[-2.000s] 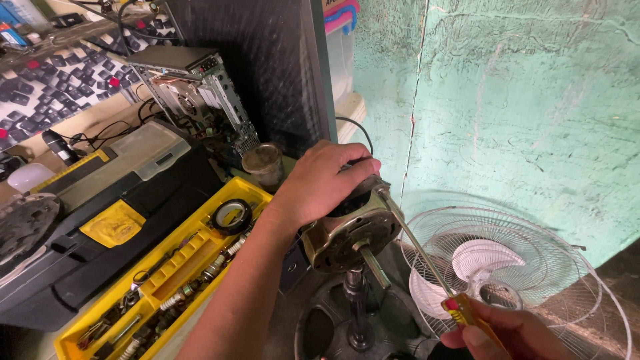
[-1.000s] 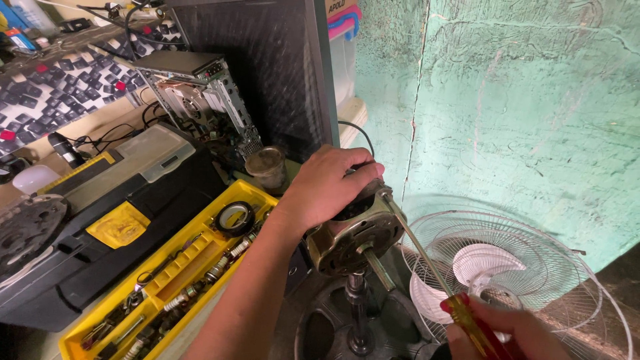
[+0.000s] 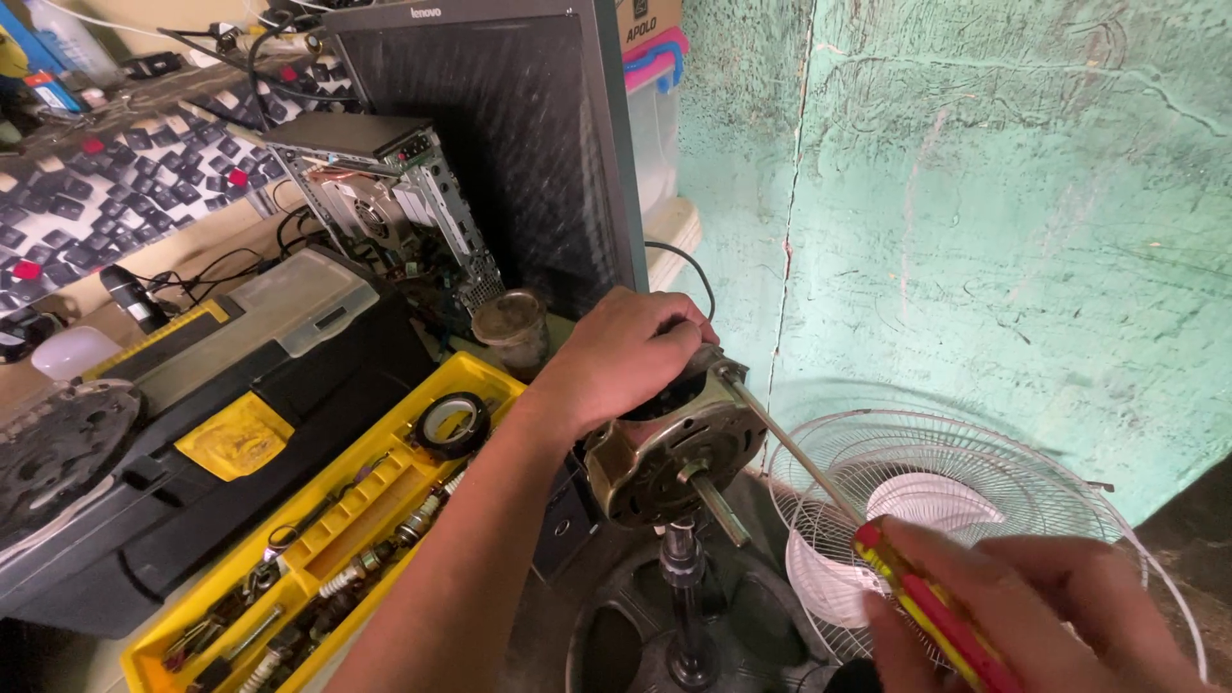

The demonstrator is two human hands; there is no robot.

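An electric fan motor (image 3: 674, 448) with a bare shaft (image 3: 717, 510) sits atop a dark fan stand (image 3: 685, 602). Over the motor's upper rear side lies my left hand (image 3: 630, 351), its fingers curled around the far edge, where the fingertips are partly hidden. My right hand (image 3: 1020, 597) grips the red and yellow handle of a screwdriver (image 3: 799, 452). The screwdriver's long shank slants up to the left, and its tip meets a screw point at the motor housing's upper right corner.
Left of my forearm are a yellow tray (image 3: 371, 510) of small parts and a black toolbox (image 3: 318, 385). Behind stand an opened computer case (image 3: 385, 192), a monitor (image 3: 491, 135) and a lidded cup (image 3: 510, 332). A white wire fan guard (image 3: 962, 462) with blades leans at right, near the green wall (image 3: 991, 221).
My right hand has shifted its fingers on the screwdriver handle, and the handle looks turned. My left hand stays on the motor.
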